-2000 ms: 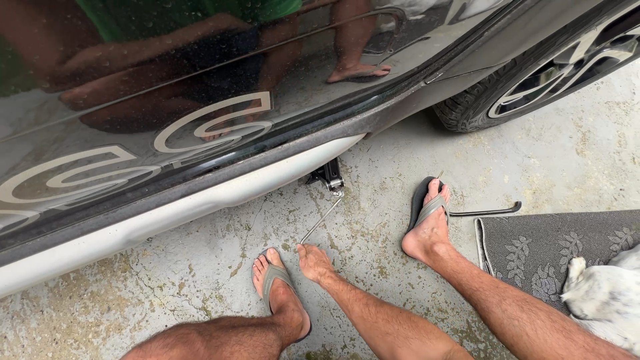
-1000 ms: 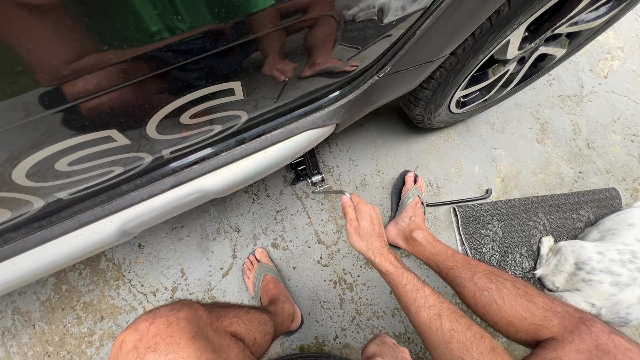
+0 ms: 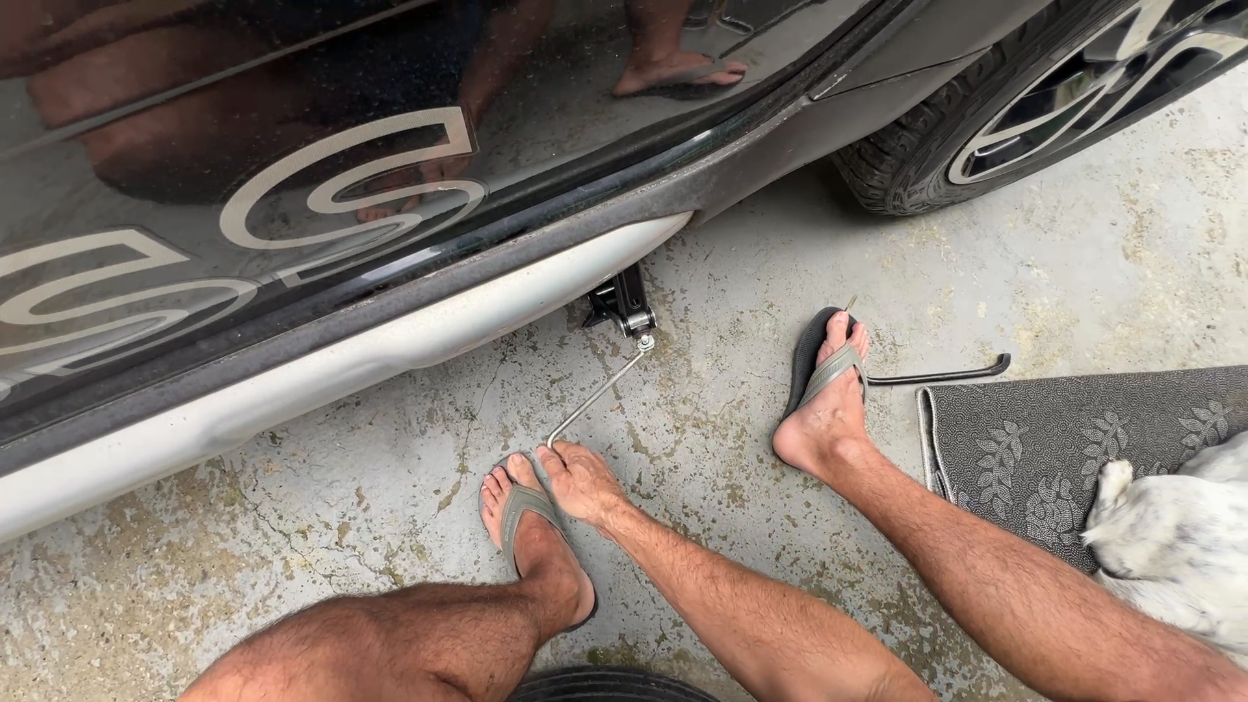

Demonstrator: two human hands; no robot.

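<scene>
My right hand (image 3: 582,483) is closed around the near end of a thin metal crank rod (image 3: 597,398), low over the concrete beside my left foot. The rod's far end meets the end fitting of a black car jack (image 3: 621,302), which stands partly under the silver side sill (image 3: 409,351) of a dark car. The rest of the jack is hidden beneath the sill. My left hand is out of the picture.
A car wheel (image 3: 1033,117) is at the upper right. A black lug wrench (image 3: 941,375) lies beside my right foot (image 3: 829,390). A grey patterned mat (image 3: 1014,439) and a white-furred animal (image 3: 1185,536) are at the right. Part of a tire (image 3: 614,687) shows at the bottom edge.
My right hand has swung from beside my right foot to beside my left foot, with the crank rod in it.
</scene>
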